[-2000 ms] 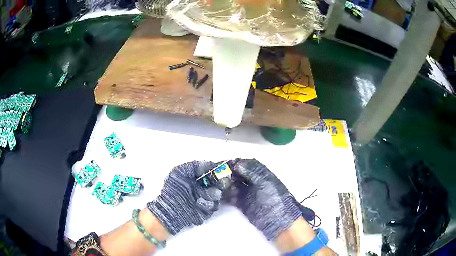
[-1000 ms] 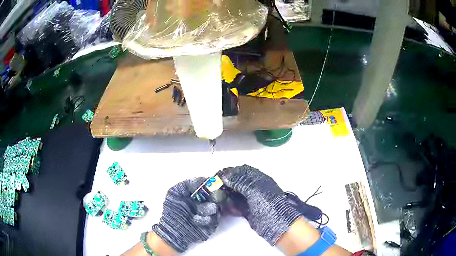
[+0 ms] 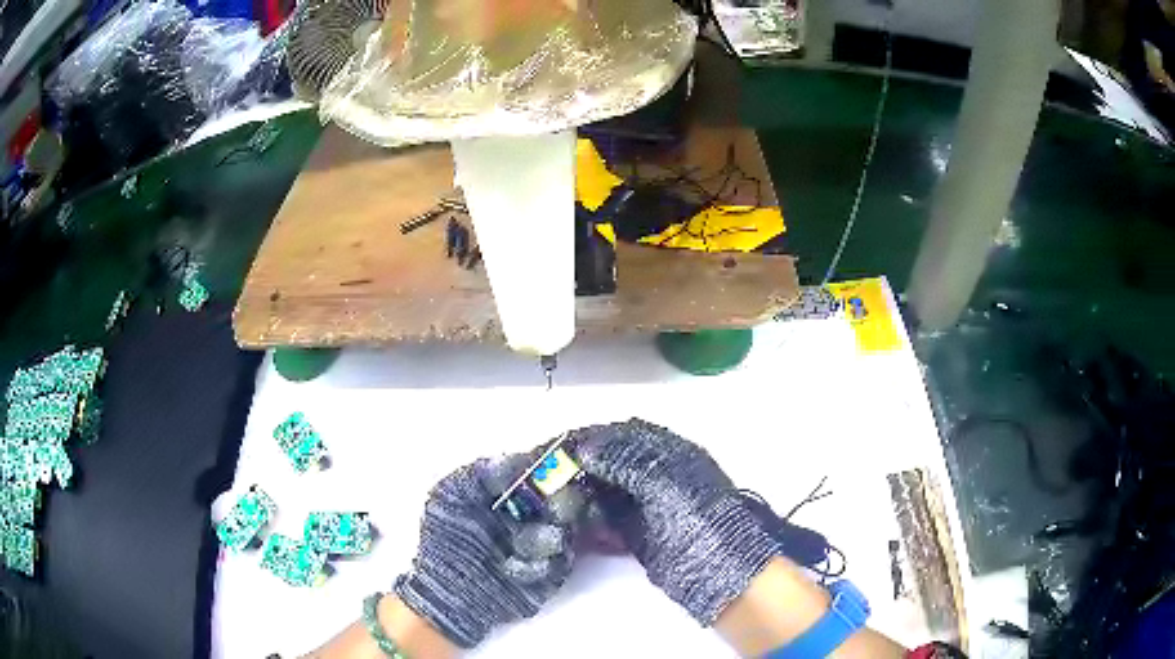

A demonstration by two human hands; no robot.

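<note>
My left hand (image 3: 487, 554), in a mottled grey knit glove, holds a small circuit board (image 3: 554, 473) on edge over the white sheet (image 3: 425, 418). The board's yellow and blue component faces right. My right hand (image 3: 677, 509), in a matching glove, touches the board's right side; its fingertips are partly hidden. A black cable bundle (image 3: 802, 543) lies behind my right wrist. The white column (image 3: 518, 245) ends in a small dark tip (image 3: 549, 371) above and beyond my hands. Several loose boards (image 3: 300, 442) lie on the sheet at the left.
A wooden stand (image 3: 374, 277) on green feet carries small black parts (image 3: 460, 241). A board stack (image 3: 45, 444) lies on the black mat (image 3: 155, 470). A slanted grey post (image 3: 986, 167), loose black cables (image 3: 1095, 476) and a brown strip (image 3: 930, 547) are at the right.
The view has shifted since two seconds ago, so the stand and column appear further left. Both hands stay together at the board, which is tilted a little more upright than a second ago.
</note>
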